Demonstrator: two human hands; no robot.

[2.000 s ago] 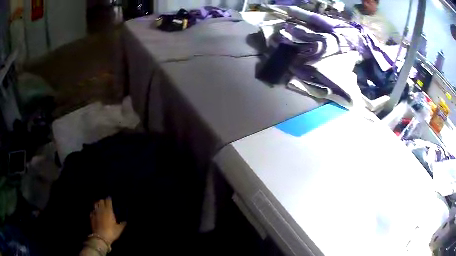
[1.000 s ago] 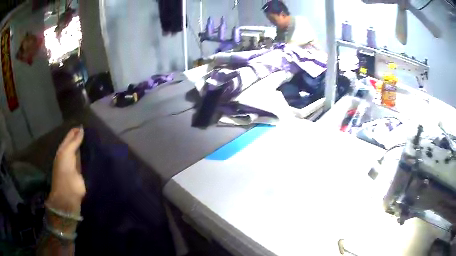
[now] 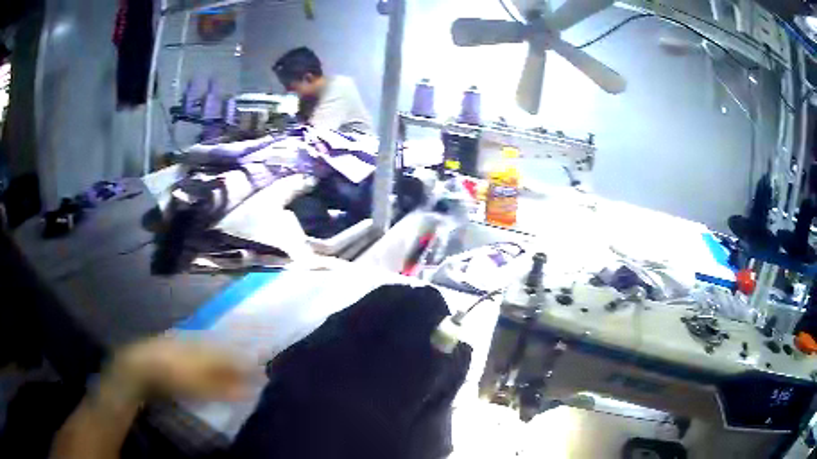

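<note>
A dark fabric panel (image 3: 367,376) stands bunched up on the white sewing table (image 3: 313,291), left of the sewing machine's needle end. My left hand (image 3: 184,372) is blurred at the lower left, fingers pointing right toward the panel; whether it touches or grips cloth cannot be told. My right hand is not in view. The cream sewing machine head (image 3: 627,368) lies at the right, with a lit control panel (image 3: 766,403) at its right end. The panel's lower part is cut off by the bottom edge.
Blue tape (image 3: 228,300) crosses the table's left part. A heap of purple and white cloth (image 3: 242,193) lies beyond it at left. A metal post (image 3: 387,134) rises behind. An orange bottle (image 3: 503,193) stands behind the machine. A person (image 3: 331,99) sits at another machine.
The view has swung right and up, bringing the whole machine head into view. The dark panel now stands on the white table. My left hand has moved right, from the dark cloth toward the table.
</note>
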